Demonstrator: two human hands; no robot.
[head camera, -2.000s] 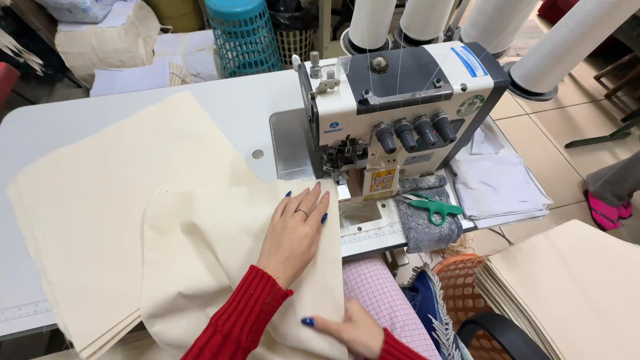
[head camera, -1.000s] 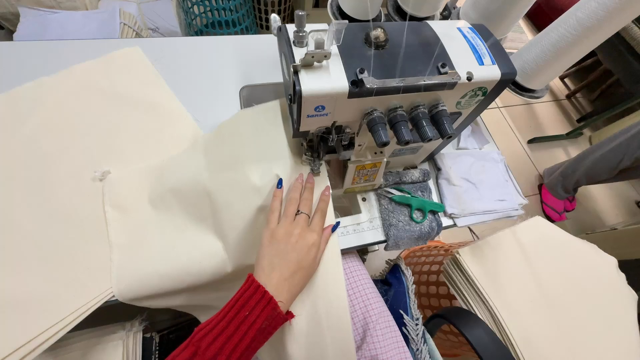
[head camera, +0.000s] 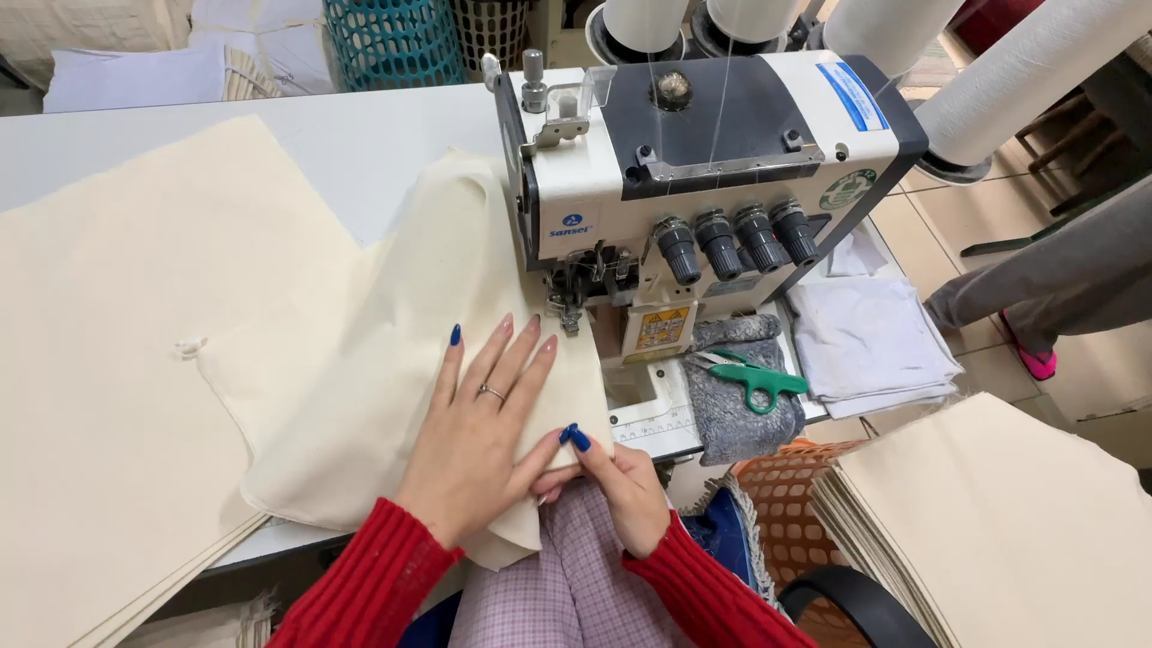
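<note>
A cream fabric piece (head camera: 360, 387) lies on the white table with its right edge under the presser foot (head camera: 569, 317) of an overlock sewing machine (head camera: 711, 162). My left hand (head camera: 481, 414) rests flat on this fabric, fingers spread, just in front of the foot. Its thumb almost meets the thumb of my right hand (head camera: 621, 486), which pinches the fabric's edge near the table's front. Part of the right fingers is hidden under the cloth. Green-handled thread snips (head camera: 756, 376) lie on a grey cloth (head camera: 742, 432) right of the needle area.
Stacked cream fabric (head camera: 117, 297) covers the table's left side; another stack (head camera: 1008, 522) sits over an orange basket (head camera: 792, 504) at right. Folded white cloths (head camera: 868, 342) lie beside the machine. Thread cones (head camera: 1017, 90) stand behind it. A person's leg (head camera: 1062, 261) shows at far right.
My right hand, out of view one second ago, is back at the fabric's front edge and grips it. My left hand stays on the cloth. The fabric's left part has folded over further.
</note>
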